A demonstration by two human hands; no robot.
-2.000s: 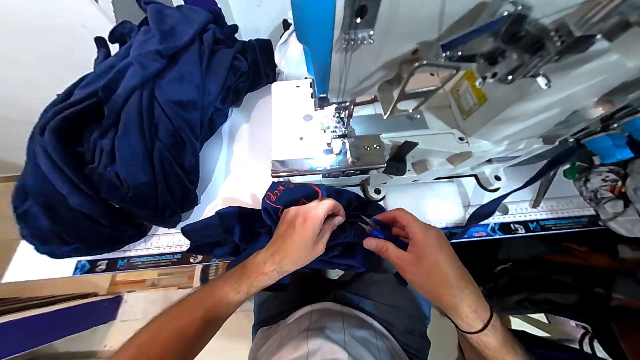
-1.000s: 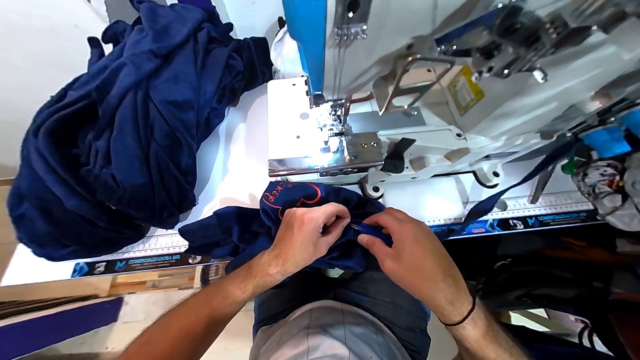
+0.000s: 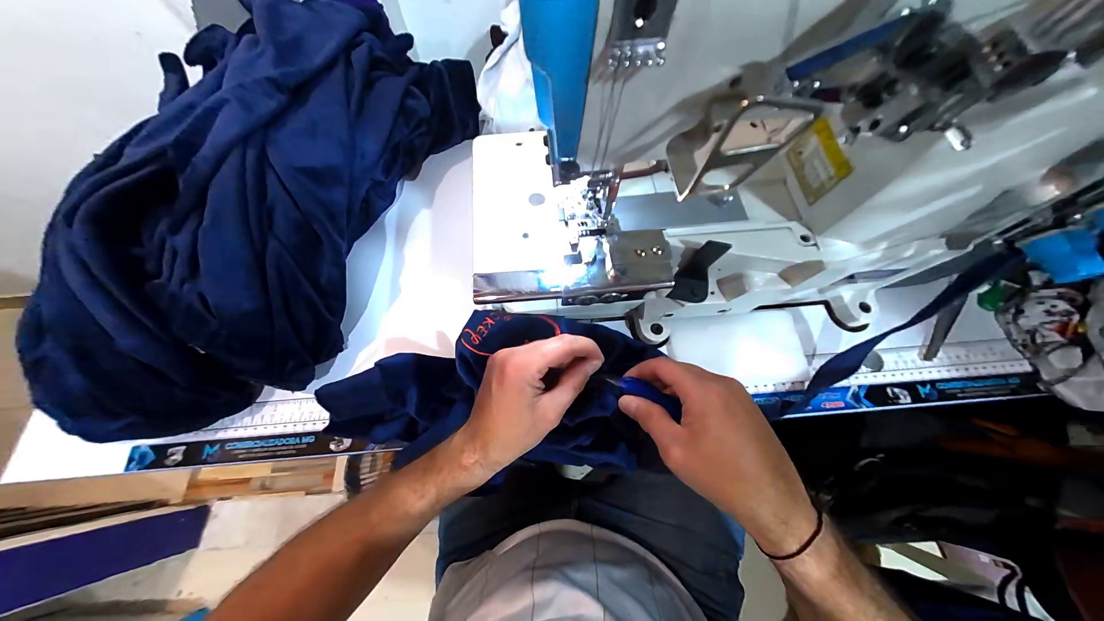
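Note:
A navy fabric garment [image 3: 414, 392] with red lettering lies over the table's front edge and the person's lap. My left hand [image 3: 535, 392] pinches its cloth between thumb and fingertips. Just to the right, my right hand [image 3: 699, 423] grips a small blue-handled tool [image 3: 651, 397], whose thin metal tip points at the pinched cloth; its exact kind cannot be told. Behind both hands stands an industrial sewing machine, its needle and presser foot area [image 3: 591, 220] lit over a metal plate.
A large heap of navy fabric [image 3: 224, 224] covers the table's left side. A printed measuring strip [image 3: 267, 431] runs along the front edge. At right, a navy fabric strip [image 3: 906, 332] hangs diagonally from the machine, near a patterned cloth bundle [image 3: 1052, 332].
Both hands stay close together at the garment. The blue tool has turned a little in my right hand, with its tip still by the left fingertips.

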